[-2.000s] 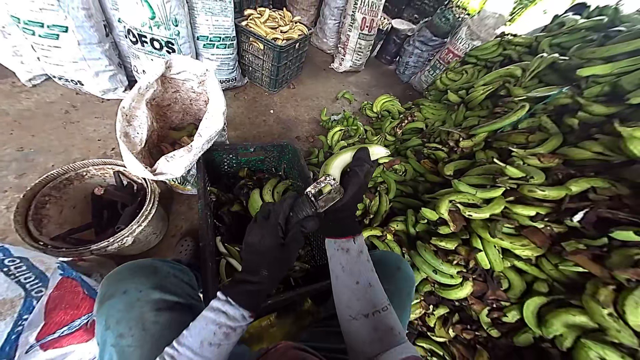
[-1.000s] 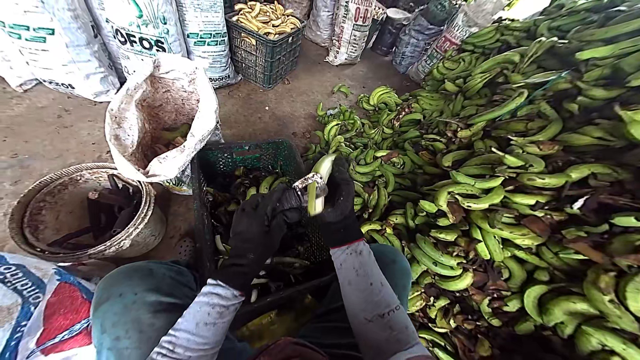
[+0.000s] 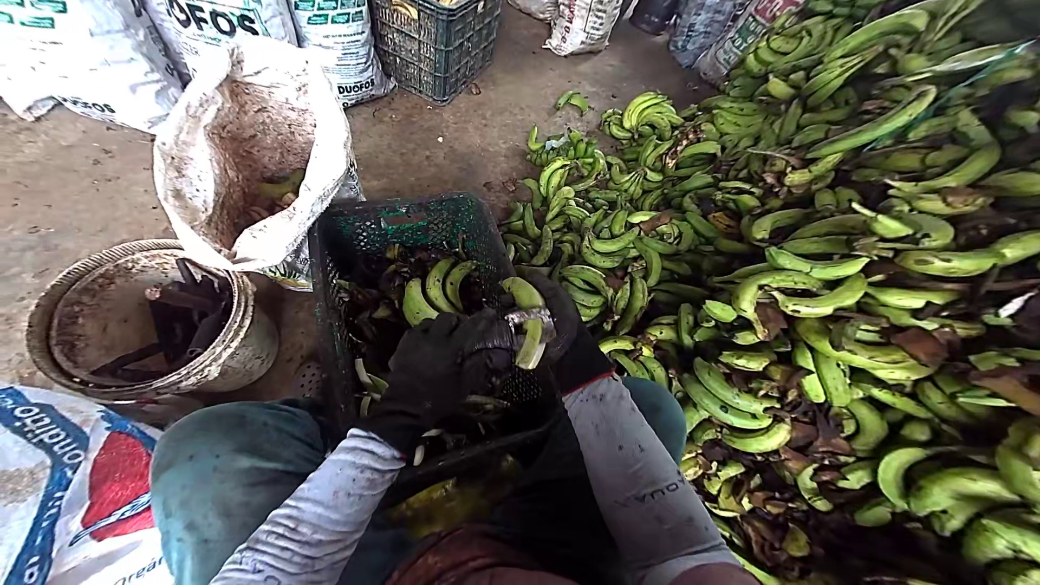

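My left hand (image 3: pixel 426 374), in a black glove, is closed on a dark, wrapped tool handle (image 3: pixel 486 335). The tool's shiny metal end (image 3: pixel 532 323) lies across a green plantain (image 3: pixel 522 292), whose lower tip looks pale and cut. Around that plantain, from its right side, closes my right hand (image 3: pixel 569 333), also black-gloved; its fingers are partly hidden. Both hands are over a dark green plastic crate (image 3: pixel 406 213) between my knees. A few green plantains (image 3: pixel 439 288) and dark peel scraps lie in it.
Green plantains (image 3: pixel 756 284) are heaped along the right side. An open white sack (image 3: pixel 260 146) and a dirty bucket (image 3: pixel 236 345) with dark pieces stand left of the crate. Behind are filled sacks (image 3: pixel 337 49) and another crate (image 3: pixel 439 57). A printed sack (image 3: pixel 73 487) lies at lower left.
Two seconds ago a pale plantain pointed up and right from my right hand; now green skin shows on the piece held there, and its pale end points down. The view has shifted noticeably.
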